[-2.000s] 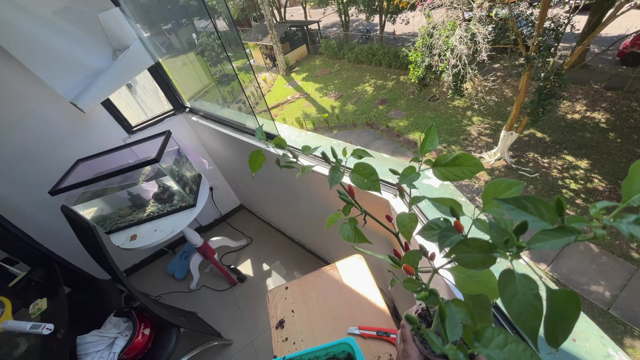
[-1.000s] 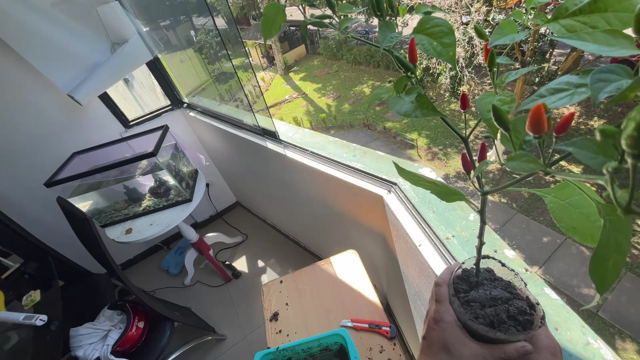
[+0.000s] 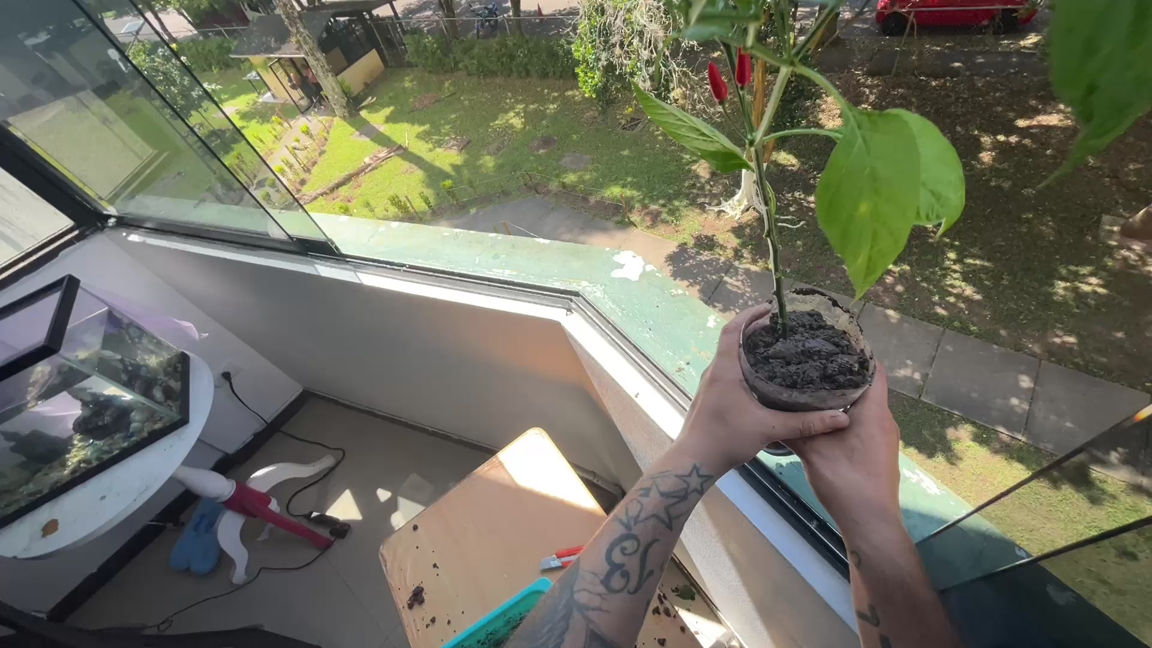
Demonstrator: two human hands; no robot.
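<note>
Both my hands hold a clear plastic cup of dark soil (image 3: 805, 360) above the window ledge. My left hand (image 3: 733, 396) wraps the cup's left and front side, its thumb across the front. My right hand (image 3: 850, 441) supports it from the right and below. A chili pepper plant (image 3: 772, 216) with broad green leaves and red peppers (image 3: 717, 83) rises from the soil; its top runs out of view. Below my left forearm, a red utility knife (image 3: 562, 557) and a teal plastic tray (image 3: 499, 616) with soil in it rest on a wooden table, partly hidden by the arm.
The wooden table (image 3: 477, 531) bears soil crumbs. The open window's sill (image 3: 630, 378) and green outer ledge (image 3: 540, 263) run alongside, with glass panes (image 3: 180, 135) at left. A glass tank (image 3: 99, 405) stands on a round white table (image 3: 193, 423); a black cable (image 3: 301, 490) lies on the floor.
The plant was low by the table, then was raised upright; now both hands hold its cup farther out over the ledge. The view has shifted toward the window.
</note>
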